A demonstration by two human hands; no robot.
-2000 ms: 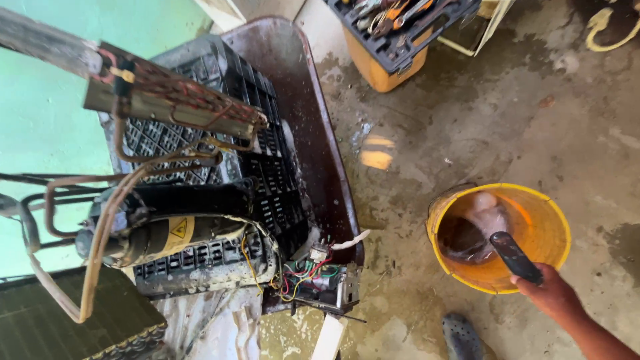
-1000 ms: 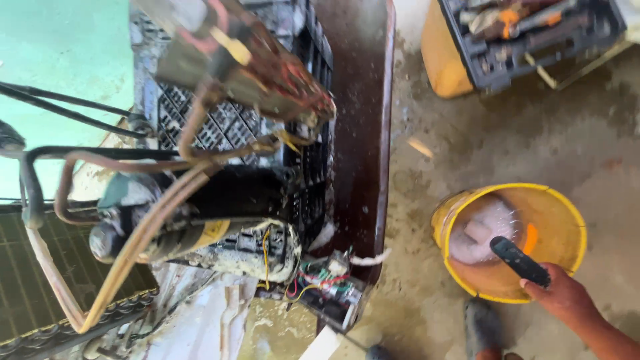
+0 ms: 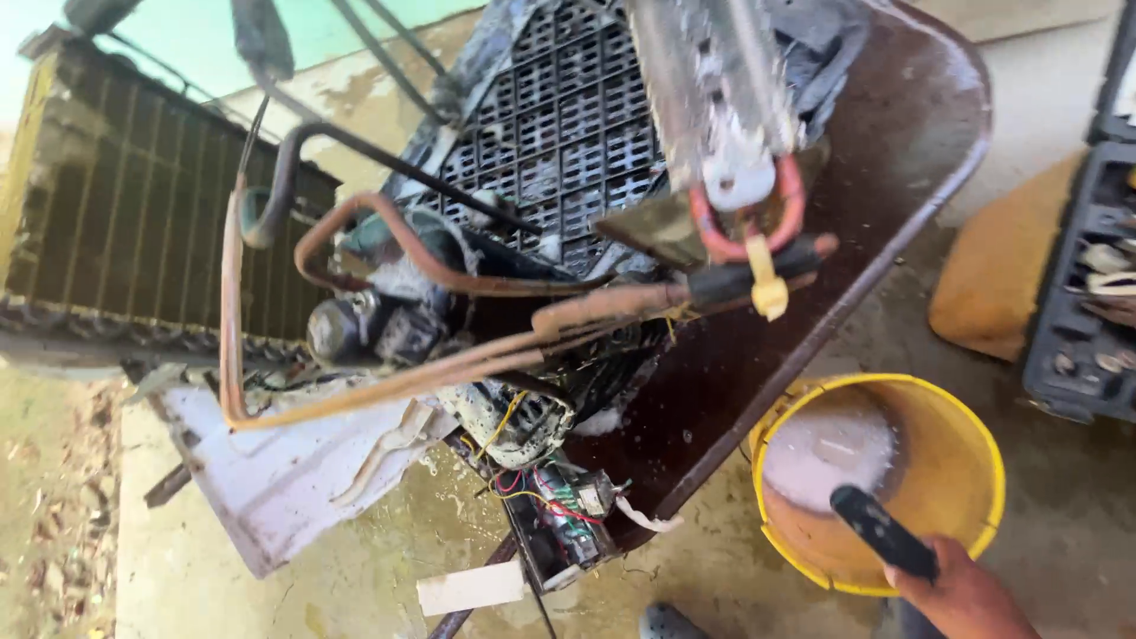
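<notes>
My right hand (image 3: 963, 590) is closed around the dark handle (image 3: 883, 532) of a tool over a yellow bucket (image 3: 994, 470). Foamy, whitish water (image 3: 830, 453) lies in the bucket; whatever the handle joins is hidden. My left hand is out of view. Left of the bucket, copper pipes (image 3: 399, 382) of an air-conditioner unit cross above a black plastic crate (image 3: 568, 115) on a brown tray-like surface (image 3: 887, 133). A yellowish tie (image 3: 765, 280) hangs at a red-brown pipe bend. Colored wires (image 3: 559, 506) show in an electrical box (image 3: 577, 541) at the tray's lower edge.
A finned coil (image 3: 151, 195) stands at the left beside a white sheet panel (image 3: 284, 470). At the right edge is an open dark toolbox tray (image 3: 1065, 311) next to an orange container (image 3: 1003, 266). A shoe (image 3: 670, 621) is on the wet floor below.
The view has shifted markedly, bringing the pipes and coil larger into frame. My right hand keeps hold of the dark handle at the bucket throughout.
</notes>
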